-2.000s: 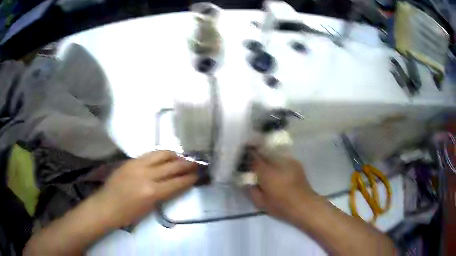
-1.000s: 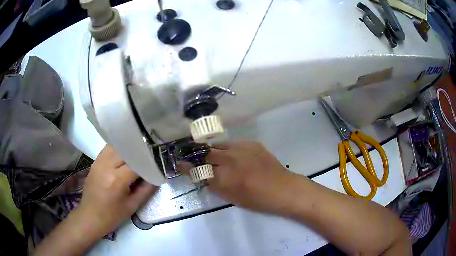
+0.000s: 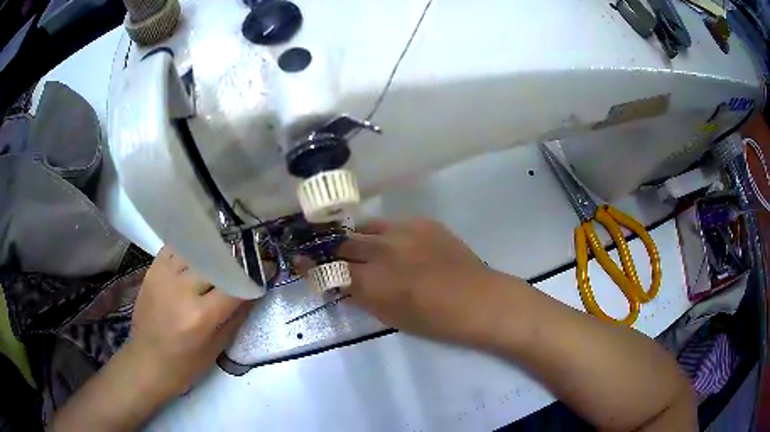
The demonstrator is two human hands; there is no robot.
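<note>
The white sewing machine (image 3: 473,93) fills the upper middle, with cream ribbed knobs (image 3: 330,193) on its head. My left hand (image 3: 181,308) is left of the needle area, partly behind the machine head, fingers bent; what its fingertips touch is hidden. My right hand (image 3: 414,274) reaches behind the lower knob to the presser foot area (image 3: 279,253); its fingertips are hidden. A slim dark line (image 3: 317,310) lies on the bed in front of the knob. Grey-brown fabric (image 3: 51,211) with dark lining (image 3: 72,316) is heaped at the left, beside my left hand.
Orange-handled scissors (image 3: 615,263) lie right of my right hand, blades under the arm. Small dark metal tools (image 3: 669,29) rest on top of the machine. An open accessories box (image 3: 713,245) and striped cloth (image 3: 711,367) are at the far right. A white cord (image 3: 757,169) hangs there.
Since the earliest frame the view has moved to the right and closer to the machine head. Since one second ago the machine sits slightly higher and left in view. Both hands stay around the needle area.
</note>
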